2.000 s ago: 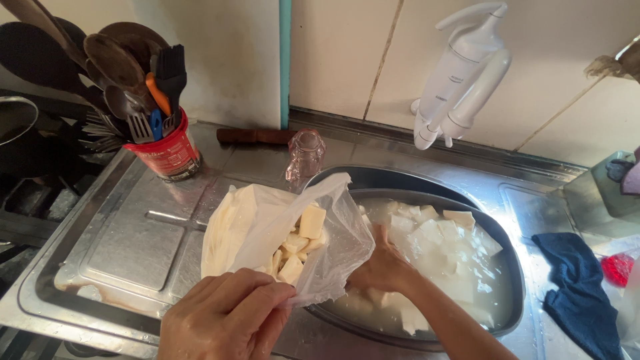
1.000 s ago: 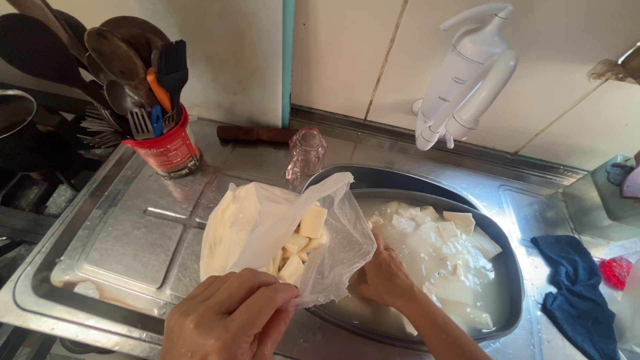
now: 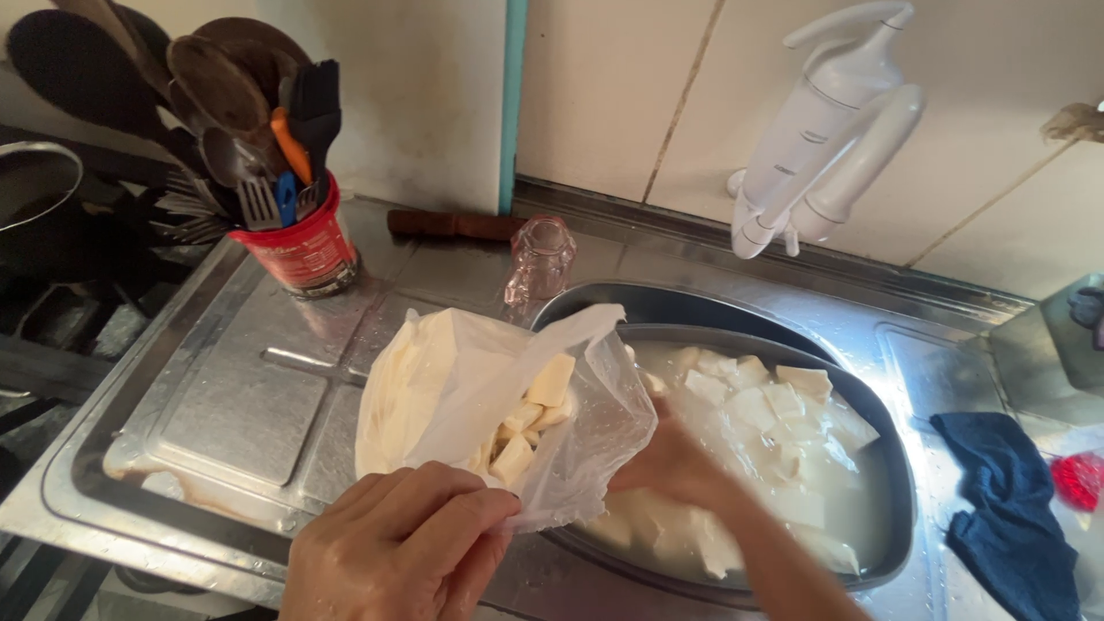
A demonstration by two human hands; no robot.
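My left hand (image 3: 405,535) pinches the near edge of a clear plastic bag (image 3: 466,362) and keeps its mouth spread toward the right. Pale cut pieces (image 3: 522,427), which look like peeled cassava, lie inside the bag. A dark oval basin (image 3: 901,509) sits in the sink, holding cloudy water with many white pieces (image 3: 768,414) in it. Over the basin's left side, my right hand (image 3: 664,448) is blurred beside the bag's mouth. A pale piece shows near its fingertips, but the bag and blur partly hide the fingers, so its grip cannot be told.
A red container (image 3: 297,246) of utensils and a pink glass (image 3: 542,259) stand behind the bag. A white water filter tap (image 3: 819,129) hangs on the tiled wall. A dark blue cloth (image 3: 1005,509) lies right of the basin. The stove (image 3: 52,319) is at the left.
My right hand has moved from the water in the basin to the left, up beside the bag's mouth. The left hand and the bag have stayed about where they were.
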